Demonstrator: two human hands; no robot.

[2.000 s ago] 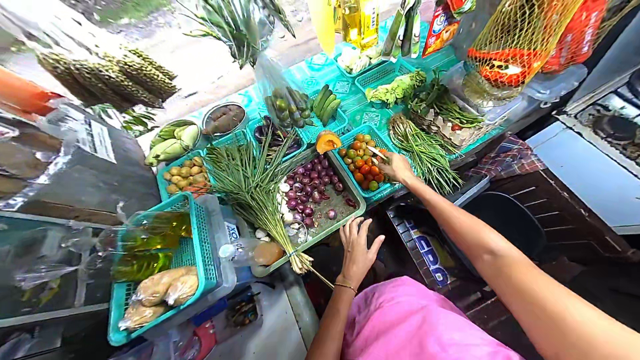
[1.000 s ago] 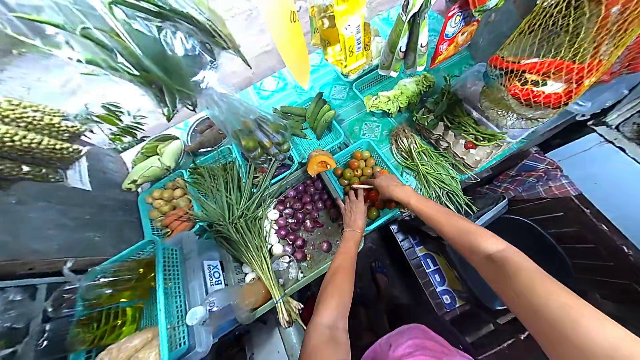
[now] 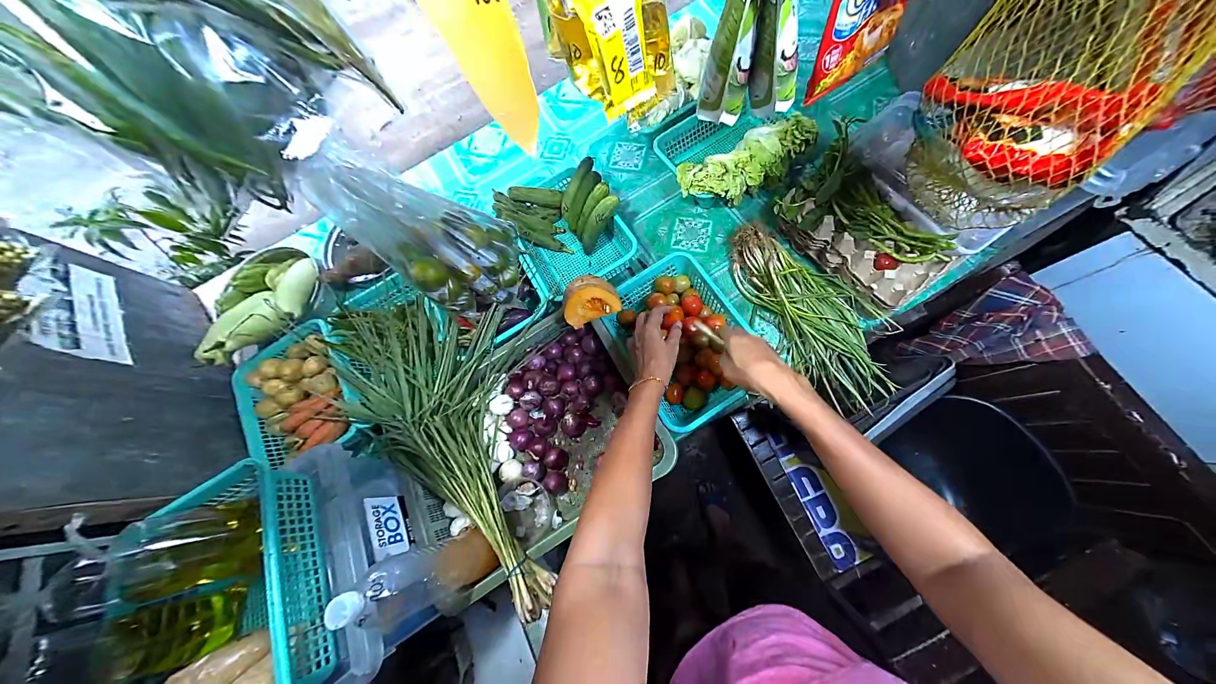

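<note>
Red, orange and green tomatoes (image 3: 705, 359) lie in a teal plastic basket (image 3: 732, 306) near the middle of the view. My left hand (image 3: 655, 344) is over the basket's left part, its fingertips among the tomatoes; whether it grips one is hidden. At the basket's right side, my right hand (image 3: 744, 356) has a small pale, elongated object (image 3: 705, 332) at its fingers, too blurred to name. A cut piece of orange squash (image 3: 591, 301) rests at the basket's upper left corner. Red onions (image 3: 556, 399) and white garlic bulbs (image 3: 502, 406) fill the tray to the left.
Long green stalks (image 3: 437, 427) lie across the onion tray. Spring onions (image 3: 807, 313) are right of the tomatoes, small cucumbers (image 3: 589, 204) behind. A plastic bag of green fruit (image 3: 427, 247) and a yellow net bag (image 3: 1054, 123) hang over the table. A dark basin (image 3: 978, 475) stands lower right.
My left hand has come from the onion tray's front edge up to the tomato basket. My right hand stays at the tomatoes. The view has shifted closer to the table.
</note>
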